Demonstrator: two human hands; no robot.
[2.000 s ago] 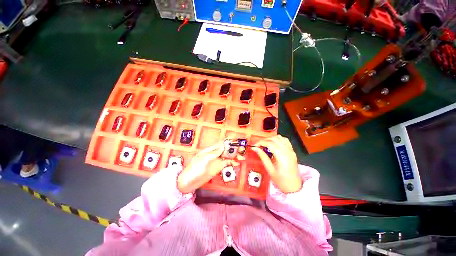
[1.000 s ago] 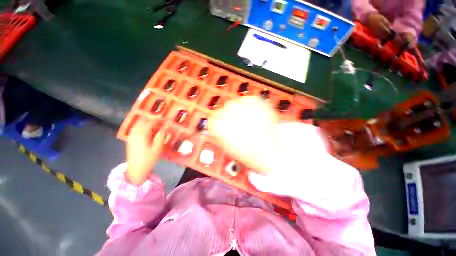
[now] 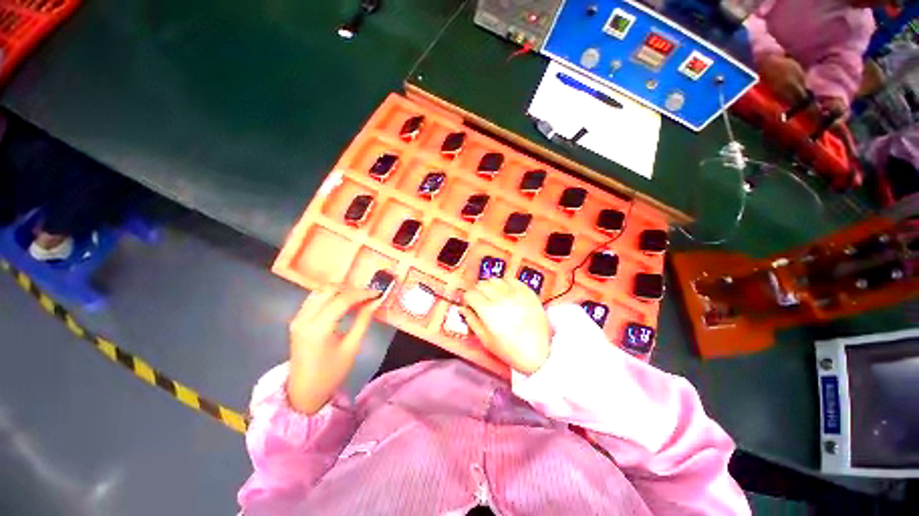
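The orange compartment tray [image 3: 320, 224] lies tilted in front of me, with dark-faced watch units in most pockets. Several units in its lower rows have lit screens, such as the lit unit [image 3: 637, 336]. My left hand [image 3: 324, 343] has thumb and forefinger on a dark-faced watch unit [image 3: 381, 281] at the second pocket of the nearest row. A whitish unit [image 3: 416, 297] lies face down between my hands. My right hand [image 3: 512, 320] is over the near row, fingertips beside another whitish unit [image 3: 456, 320]. A thin black lead [image 3: 579, 270] runs across the tray towards it; its grip is unclear.
A blue control box [image 3: 645, 55], white record sheet [image 3: 615, 128] and pen [image 3: 588, 89] are behind the tray. An orange-brown clamp fixture [image 3: 731, 302] and white-framed display [image 3: 834, 403] are at right. Another person's hands [image 3: 796, 86] work at back right. A blue stool [image 3: 76, 252] is at left.
The view has shifted, with the tray further right. The nearest-row units at right now show lit screens. My right hand has lowered to the near row; my left hand has moved slightly right onto a unit.
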